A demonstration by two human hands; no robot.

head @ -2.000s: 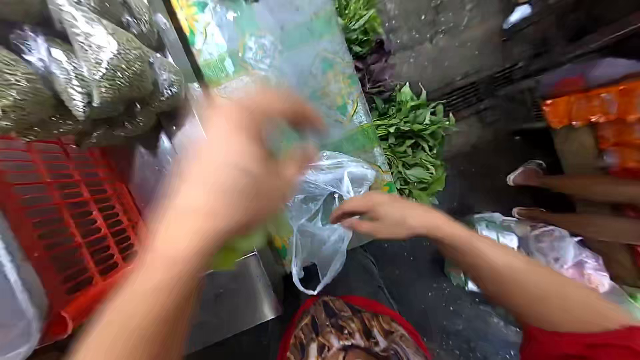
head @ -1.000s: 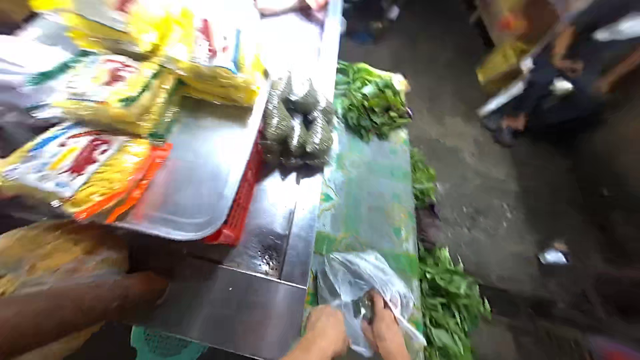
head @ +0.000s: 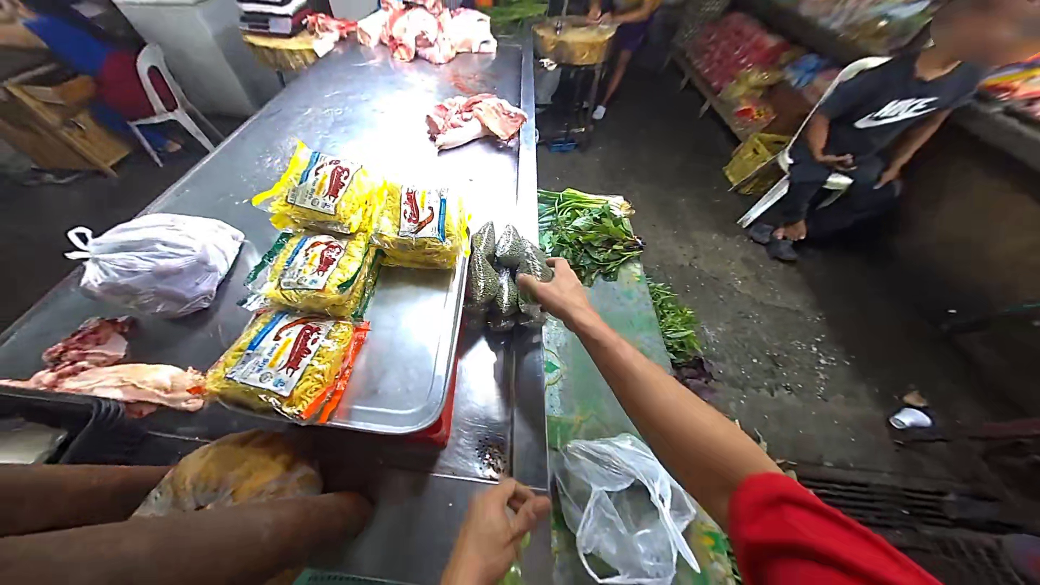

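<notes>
My right hand [head: 556,292] reaches to a cluster of clear plastic bags of small green beans or seeds [head: 505,272], its fingers against the bags at the right of the pile. Whether it grips one cannot be told. My left hand [head: 500,524] is low over the steel table edge, fingers curled, with nothing plainly in it. Right of it, a clear plastic carrier bag [head: 626,508] lies on the green patterned table cover [head: 597,366]. Leafy greens [head: 589,231] lie beyond my right hand.
Packs of yellow noodles [head: 284,357] sit in and beside a metal tray [head: 406,349]. A tied white bag [head: 162,264] and raw meat [head: 475,120] lie on the steel table [head: 325,106]. Another person's arms [head: 187,536] are at lower left. A seated person [head: 877,138] is at right.
My right hand has left the clear carrier bag and moved forward to the bean bags. My left hand has also come off the carrier bag. The view has shifted widely.
</notes>
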